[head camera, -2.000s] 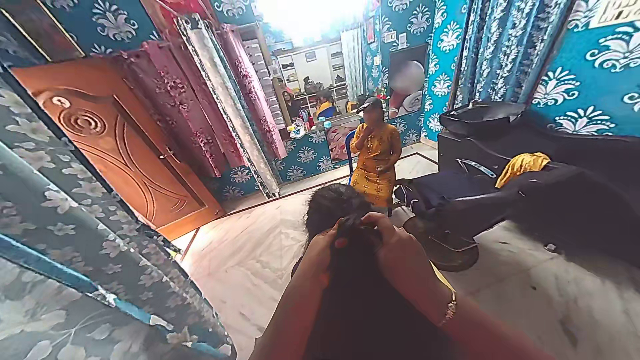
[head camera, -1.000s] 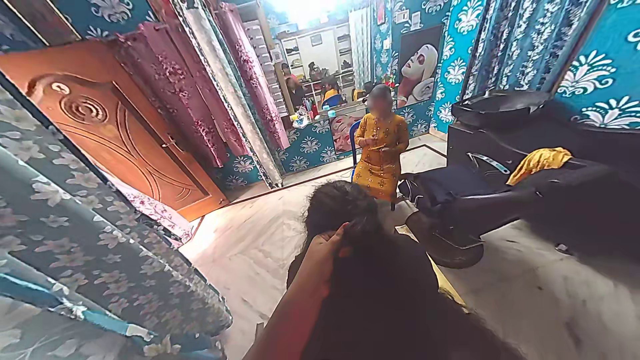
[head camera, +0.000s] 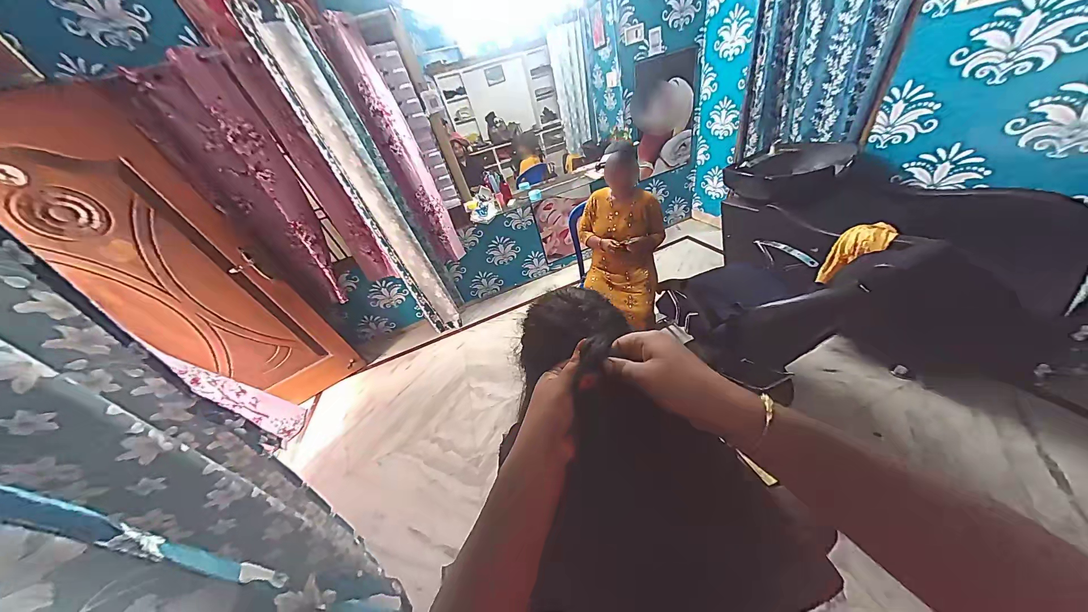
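Just below the centre of the head view is the dark-haired head (head camera: 565, 319) of a person seen from behind, with long loose hair (head camera: 646, 510) falling toward me. My left hand (head camera: 557, 395) grips a gathered section of this hair at the back of the head. From the right, my right hand (head camera: 659, 365) pinches strands of the same section, its fingertips close beside those of the left. A gold bracelet (head camera: 767, 414) is on my right wrist. Dark hair and shadow hide the exact crossing of the strands.
A person in a yellow dress (head camera: 623, 225) is ahead, by a blue chair (head camera: 580, 242). A black salon wash unit (head camera: 918, 289) with a basin (head camera: 795, 170) and a yellow cloth (head camera: 857, 249) stands right. A wooden door (head camera: 161, 246) and a floral curtain (head camera: 170, 476) are left.
My right hand, out of view one second ago, is back at the hair beside my left hand. The person in yellow had a hand raised to the face two seconds ago; both hands are now lowered.
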